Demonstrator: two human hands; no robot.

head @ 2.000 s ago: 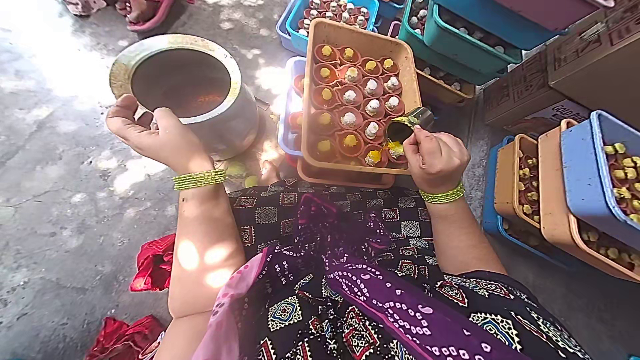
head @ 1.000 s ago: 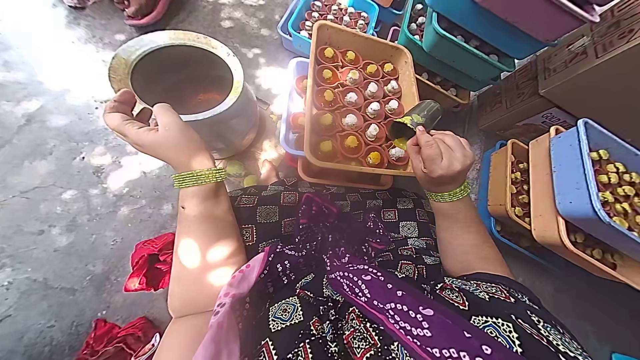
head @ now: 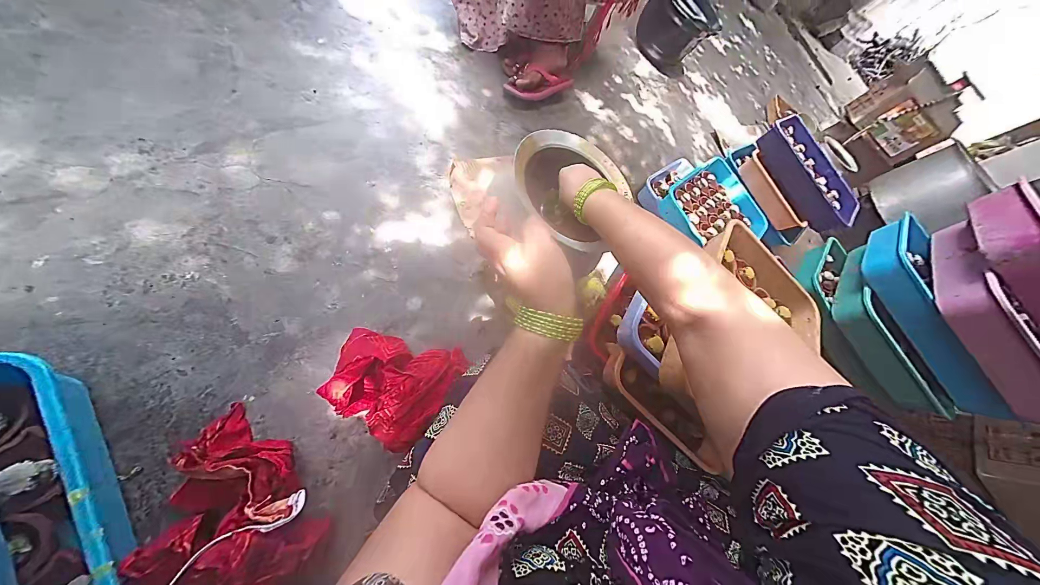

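Note:
A round metal pot (head: 532, 183) stands on the floor, tilted toward me. My left hand (head: 524, 260) is against the pot's near left side, its fingers blurred; whether it grips the pot is unclear. My right hand (head: 577, 183) reaches down inside the pot, with its fingers hidden, so what it holds cannot be seen. Under my right forearm lies an orange plastic tray (head: 800, 301) of small cups topped with yellow lumps. It rests on stacked trays, among them a lavender one (head: 632, 333) and a red one (head: 605, 313).
Blue (head: 751, 203), green (head: 853, 325) and purple (head: 967, 301) plastic trays stand at the right. Red cloth (head: 390, 382) lies on the floor at left, near a blue tub (head: 97, 487). A person's sandalled foot (head: 536, 77) and a dark bucket (head: 670, 32) are at the top.
My right hand has moved from the orange tray, where it held a small dark cup, into the pot. My left hand remains by the pot. The view has swung left.

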